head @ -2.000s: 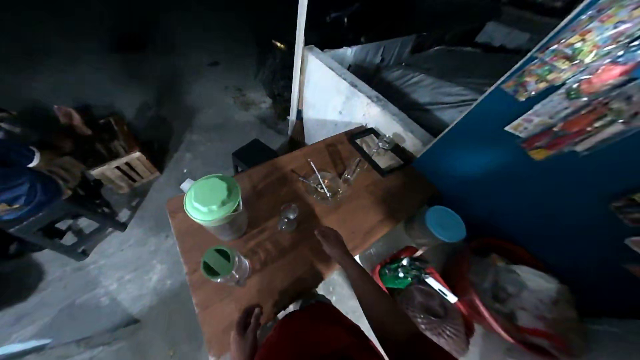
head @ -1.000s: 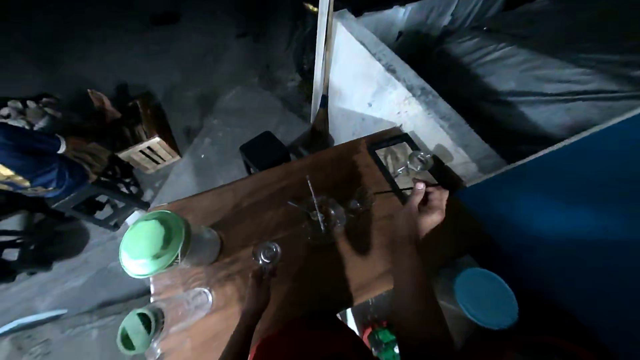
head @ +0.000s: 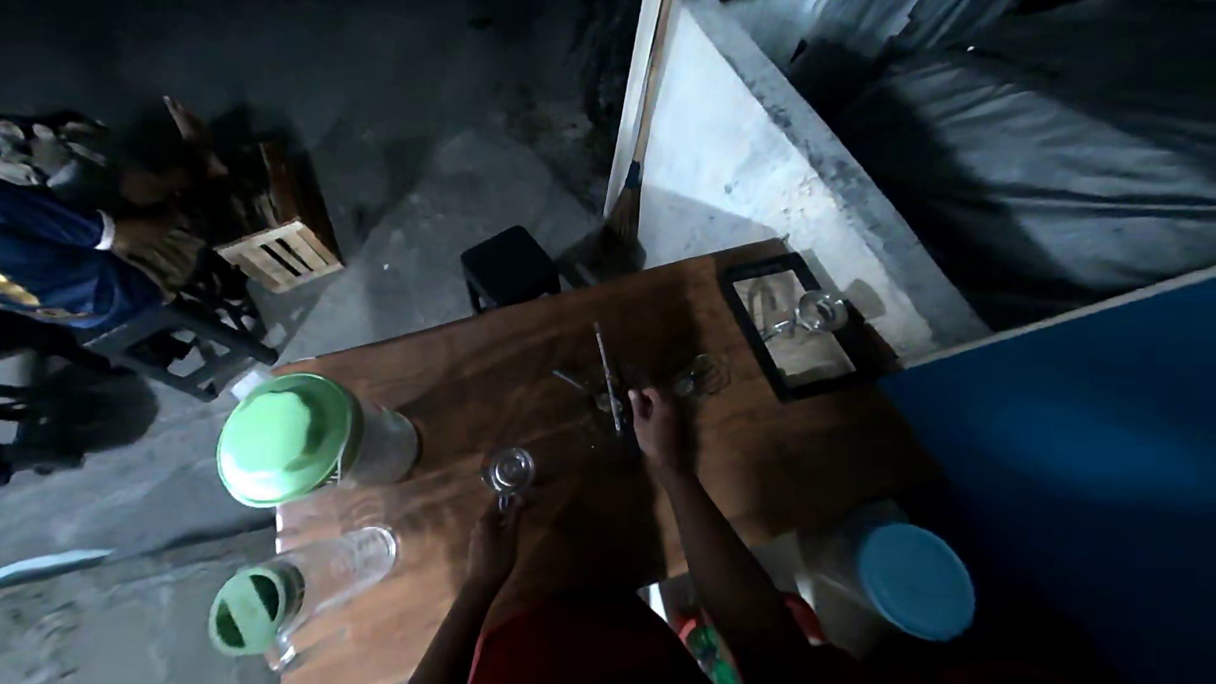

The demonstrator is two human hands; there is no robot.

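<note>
On the brown wooden table my left hand (head: 492,546) is shut on the handle of a small clear glass mug (head: 509,471). My right hand (head: 655,418) is at the middle of the table, beside a thin stick-like utensil (head: 609,378) that stands slanted over a dark spot; whether the fingers hold anything cannot be told. A clear glass (head: 703,376) lies just right of that hand. Farther right, a glass mug (head: 821,312) is on a black-framed tray (head: 793,328).
A pitcher with a light green lid (head: 287,439) and a clear jug with a green lid (head: 249,610) occupy the left side. A blue-lidded container (head: 916,580) is near the right front. Beyond are a black stool (head: 510,268), a low wall (head: 760,152) and a seated person (head: 85,252).
My right hand has moved left from beside the black-framed tray to the table's middle. My left hand, near the table's front edge two seconds ago, is now at the small glass mug.
</note>
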